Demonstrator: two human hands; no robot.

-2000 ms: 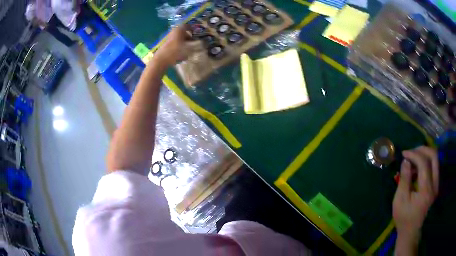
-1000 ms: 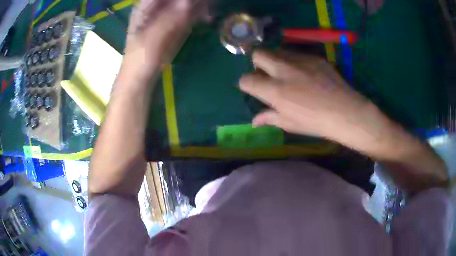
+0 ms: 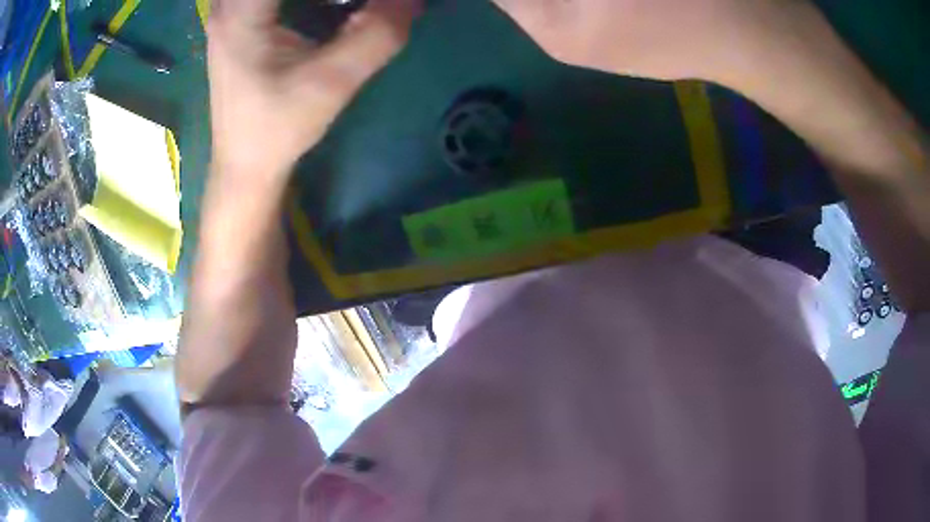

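Note:
A round black unit (image 3: 479,133), a ring with a paler, open-looking pattern, lies on the green mat just behind the bright green label (image 3: 489,220). My left hand (image 3: 296,71) is at the top left of the view, blurred, with thumb and fingers curled around a dark thing (image 3: 324,14) with a shiny edge. That thing is partly hidden and cut off by the top edge; it looks like another round unit. My right hand (image 3: 602,31) reaches in from the right and is cut off by the top edge. Its fingers are out of the picture.
A cardboard-backed tray of round units (image 3: 51,209) and a curled yellow label sheet (image 3: 133,184) lie at the left. A dark stick (image 3: 138,49) is behind them. Yellow tape (image 3: 571,245) marks the mat's near edge. More units (image 3: 867,306) show at lower right.
The view has shifted; the metal fixture and red handle are out of the picture. A black unit now shows near the green label. My right hand has moved up to the top edge.

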